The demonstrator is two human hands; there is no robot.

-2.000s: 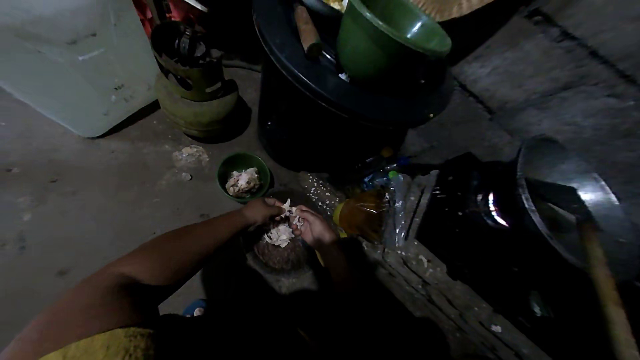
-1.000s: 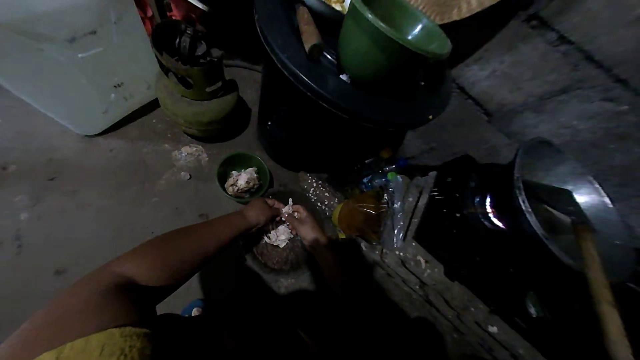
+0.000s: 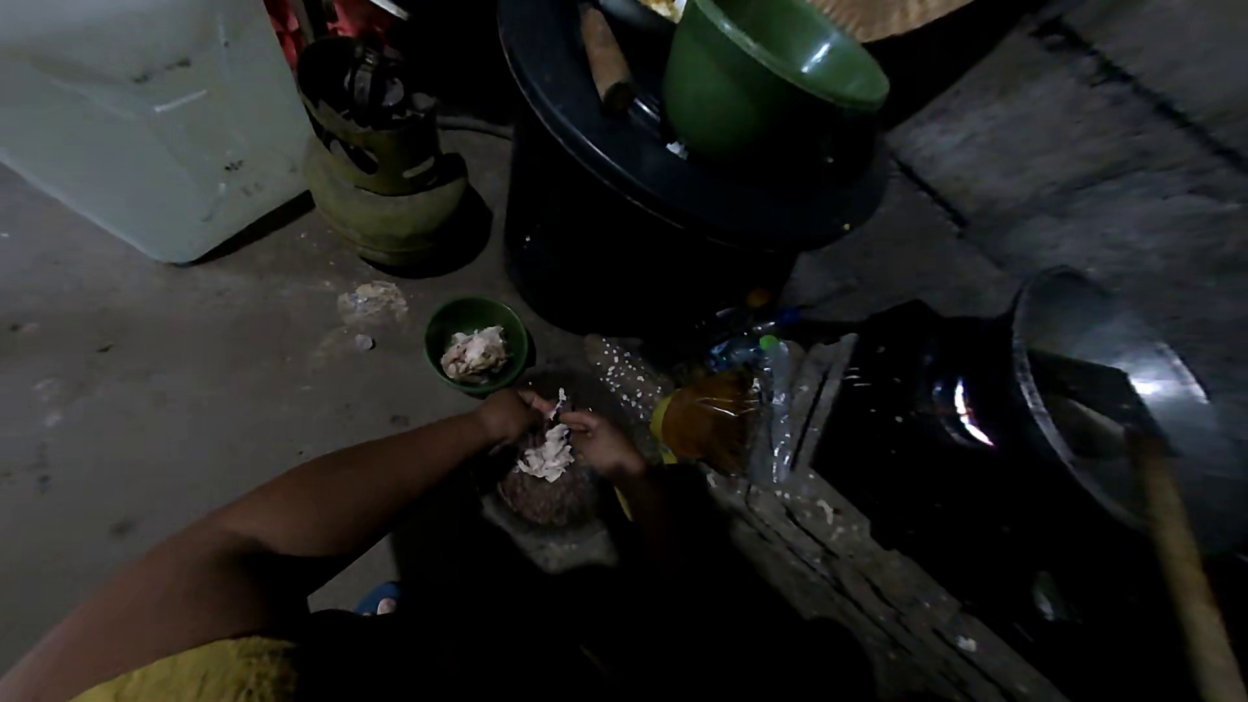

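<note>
My left hand (image 3: 514, 416) and my right hand (image 3: 604, 444) meet just above a round brown mortar-like base (image 3: 551, 499), their fingers closed on a small strip of pale shredded food (image 3: 559, 402). A heap of the same whitish shreds (image 3: 548, 456) lies on the base beneath my fingers. Just beyond my left hand, a green bowl (image 3: 431, 336) on the floor holds more pale, lumpy food (image 3: 476, 354). Dim light hides the exact finger grip.
Behind stand a green gas cylinder (image 3: 390, 214), a translucent container (image 3: 156, 127) and a black drum (image 3: 604, 234) bearing a green basin (image 3: 780, 68). A bottle of orange-brown liquid (image 3: 710, 419) lies right of my hands. Farther right, a metal wok (image 3: 1033, 390) holds a wooden-handled spatula (image 3: 1185, 575).
My fingers have shifted slightly over the shreds; both hands stay close together above the base. The bowl and the things around it have not moved.
</note>
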